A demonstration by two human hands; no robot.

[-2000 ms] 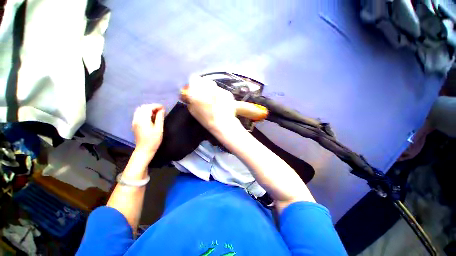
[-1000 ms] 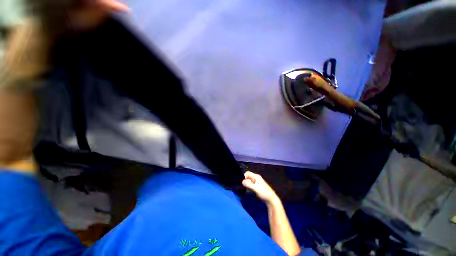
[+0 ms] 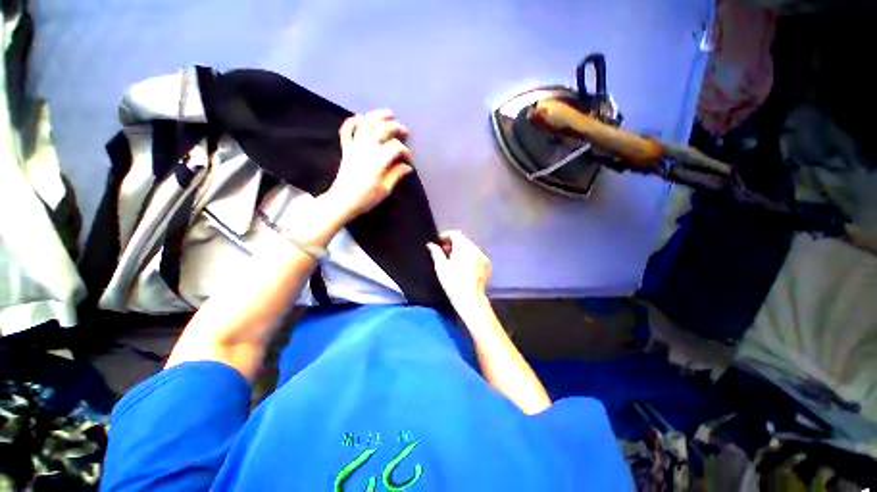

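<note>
A garment piece (image 3: 279, 125) with a black outer side and a white lining lies on the pale lilac-blue table (image 3: 442, 58) along its near edge. My left hand (image 3: 373, 159) lies on the black part with fingers bent, holding its far edge. My right hand (image 3: 462, 264) pinches the black edge near the table's front. An iron (image 3: 553, 139) with an orange-brown wooden handle rests on the table to the right, untouched by either hand.
The wrapped hose (image 3: 760, 197) runs from the iron to the right over the table's edge. White and black cloth (image 3: 34, 231) hangs at the far left. Cloth heaps (image 3: 817, 317) lie at the right, below the table.
The iron was in my right hand and now stands at the right. My left hand has come down from the upper left onto the black cloth. The garment has been spread along the near edge.
</note>
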